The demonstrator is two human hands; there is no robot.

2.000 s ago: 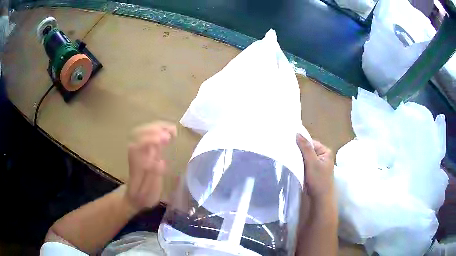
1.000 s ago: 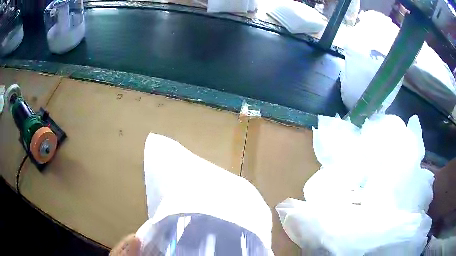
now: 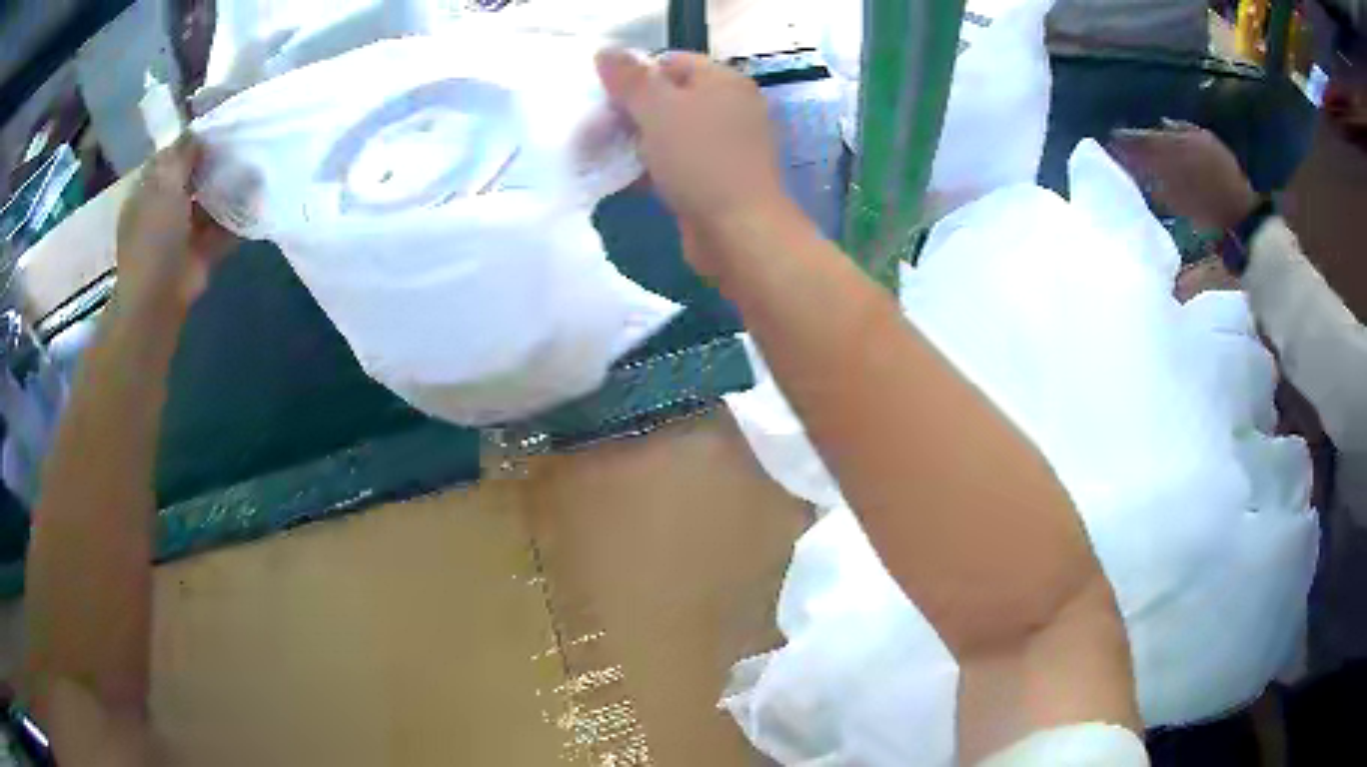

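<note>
A white protective bag (image 3: 450, 322) covers a rounded tank held up over the conveyor's near edge. Through the thin bag shows a round lid (image 3: 405, 158) with small dark dots. My left hand (image 3: 173, 217) grips the bag at its left side. My right hand (image 3: 682, 128) grips the bag's upper right edge between thumb and fingers. A loose corner of the bag hangs at the lower right. The clear wall of the tank is hidden by the bag.
A large crumpled pile of white bags (image 3: 1049, 450) is at the right on the cardboard-covered table (image 3: 345, 644). A green post (image 3: 900, 120) stands behind it. The dark conveyor belt (image 3: 248, 382) runs beyond the table. Another person's hand (image 3: 1192, 173) reaches in at the right. White bagged items stand at the back.
The bagged tank has moved from low in front of me up and over the belt. Both hands now show, gripping the bag. The view has shifted right; the bench motor is out of view.
</note>
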